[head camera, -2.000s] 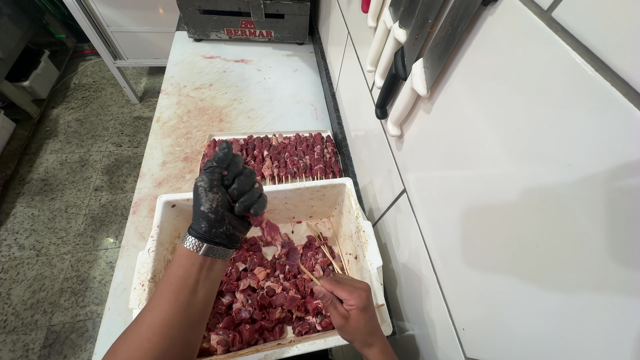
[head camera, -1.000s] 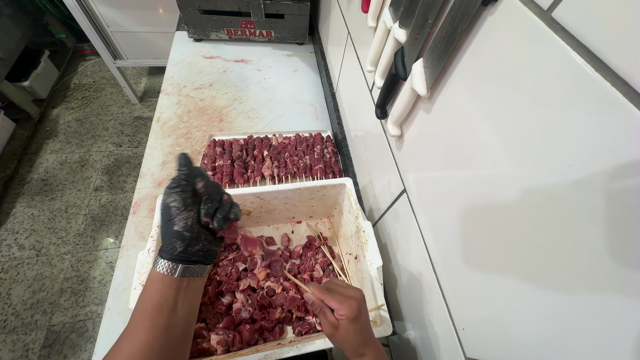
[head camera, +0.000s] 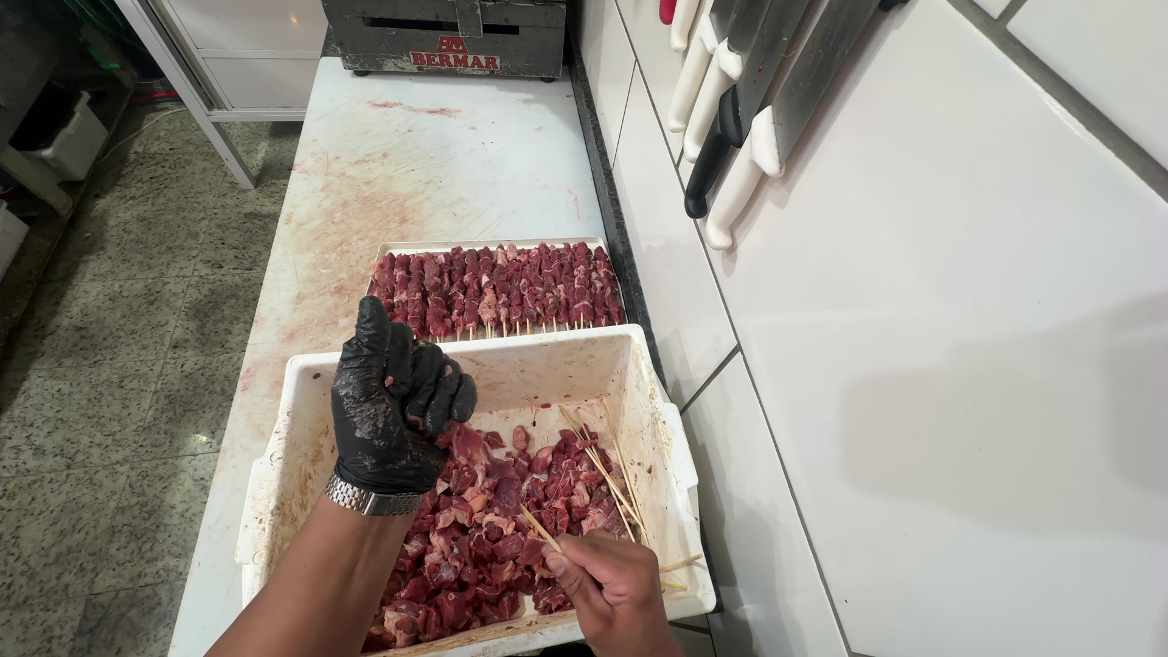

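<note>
My left hand point(head camera: 392, 401), in a black glove with a metal watch band at the wrist, is curled around raw meat over the left part of a white plastic tub point(head camera: 306, 438). A piece of that meat point(head camera: 467, 447) shows below its fingers. Bare, my right hand point(head camera: 611, 584) grips a wooden skewer point(head camera: 540, 527) over the tub's right front, its tip pointing up and left. Cut raw meat point(head camera: 493, 547) covers much of the tub's floor. Several loose skewers point(head camera: 610, 479) lie along the tub's right side.
Behind the tub, a tray of meat skewers point(head camera: 497, 287) sits on the stained white cutting surface point(head camera: 365, 182). A grey Bermar machine point(head camera: 447, 41) stands at the far end. Several knives point(head camera: 757, 100) hang on the tiled wall at right.
My gloved left hand has moved left and down from where it was two seconds ago, then slightly back to the right. My right hand stays low over the tub with the skewer.
</note>
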